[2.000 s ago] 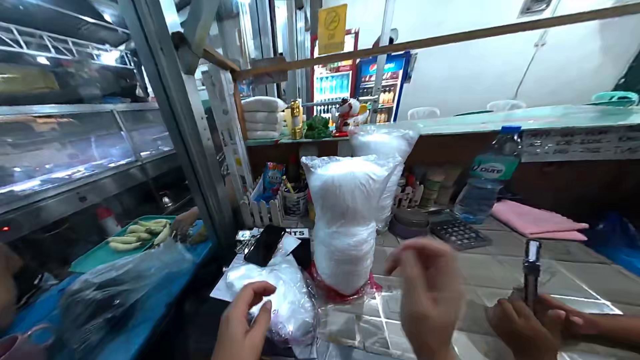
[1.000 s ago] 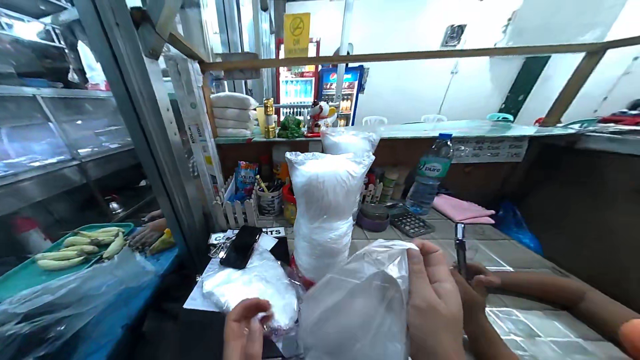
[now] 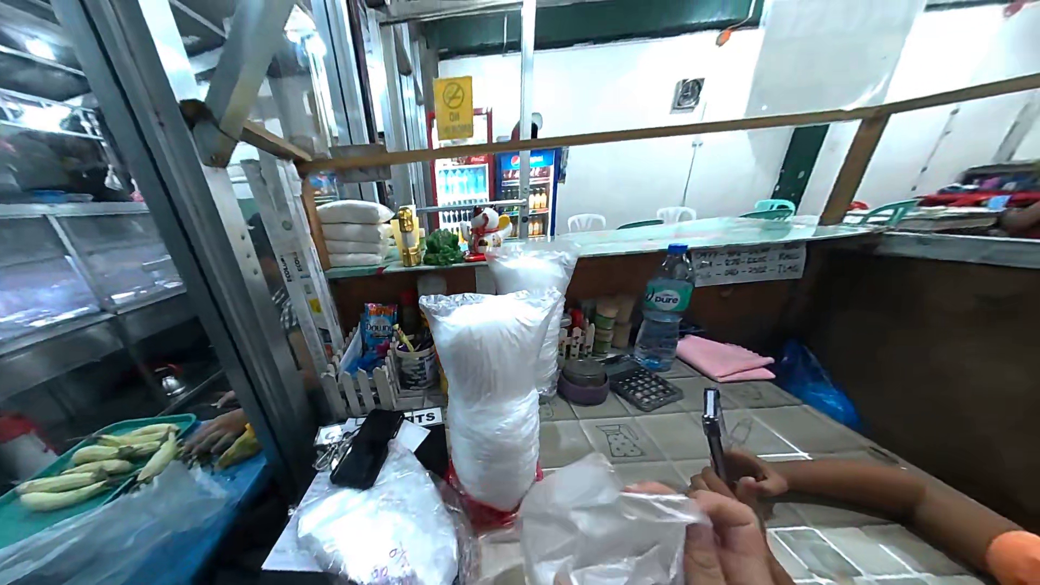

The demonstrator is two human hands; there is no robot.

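Observation:
My right hand (image 3: 719, 532) pinches the upper edge of a clear plastic bag (image 3: 605, 520) at the bottom centre. My left hand is not clearly visible; the bag may hide it. Just behind the bag a tall packed bundle of white plastic bags (image 3: 491, 398) stands upright on the tiled counter, with a second bundle (image 3: 532, 280) behind it. A flatter pack of white plastic (image 3: 378, 516) lies to the left, touching a black phone or case (image 3: 367, 448).
Another person's hands (image 3: 743, 479) hold a phone (image 3: 713, 431) at right. Beyond are a calculator (image 3: 646, 383), a water bottle (image 3: 664, 313), a pink cloth (image 3: 725, 357) and a pen cup (image 3: 416, 366). Peeled bananas (image 3: 106, 463) lie on a green tray, left, beside another person's hand (image 3: 215, 435).
Two seconds ago my right hand was empty; one second ago it held up a clear bag. The bag is now lower and farther right. My left hand has dropped from clear sight.

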